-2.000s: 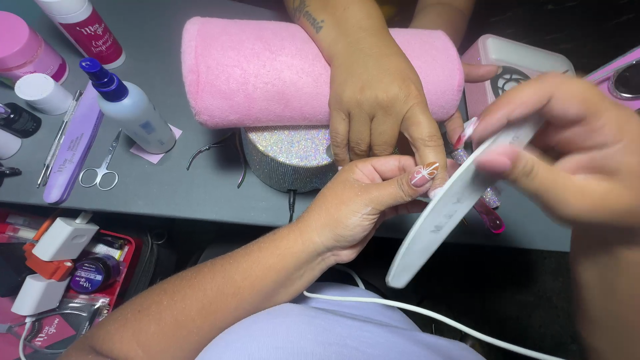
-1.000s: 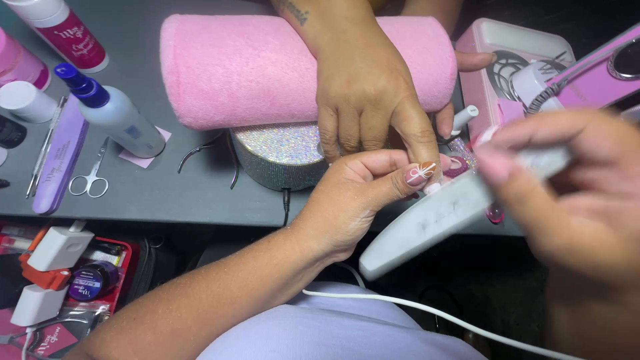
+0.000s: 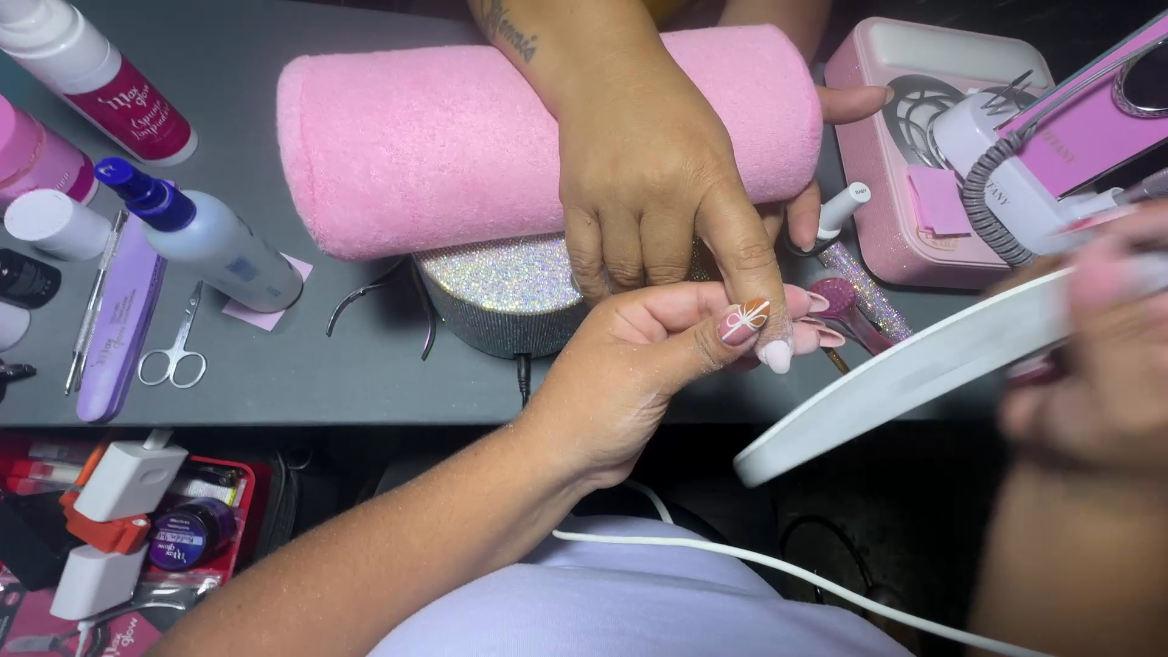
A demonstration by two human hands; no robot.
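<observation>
My left hand (image 3: pixel 657 356) holds the index finger of another person's hand (image 3: pixel 648 155) between thumb and fingers; that finger's nail (image 3: pixel 776 355) is pale and dusty. The other person's wrist lies over a pink towel roll (image 3: pixel 420 146), which rests on a glittery round lamp (image 3: pixel 502 301). My right hand (image 3: pixel 1095 338), blurred at the right edge, grips one end of a white nail file (image 3: pixel 894 383). The file slants down to the left, its free end below and to the right of the held fingertip, apart from it.
A blue-capped spray bottle (image 3: pixel 219 242), small scissors (image 3: pixel 176 351) and a purple nail file (image 3: pixel 123 319) lie on the grey table (image 3: pixel 365 392) at left. A pink case (image 3: pixel 876 164) and a nail polish bottle (image 3: pixel 839 214) are at right. A white cable (image 3: pixel 730 550) crosses my lap.
My right hand has moved with the white file, now farther right and away from the held fingertip. My left hand keeps its hold on the other person's finger.
</observation>
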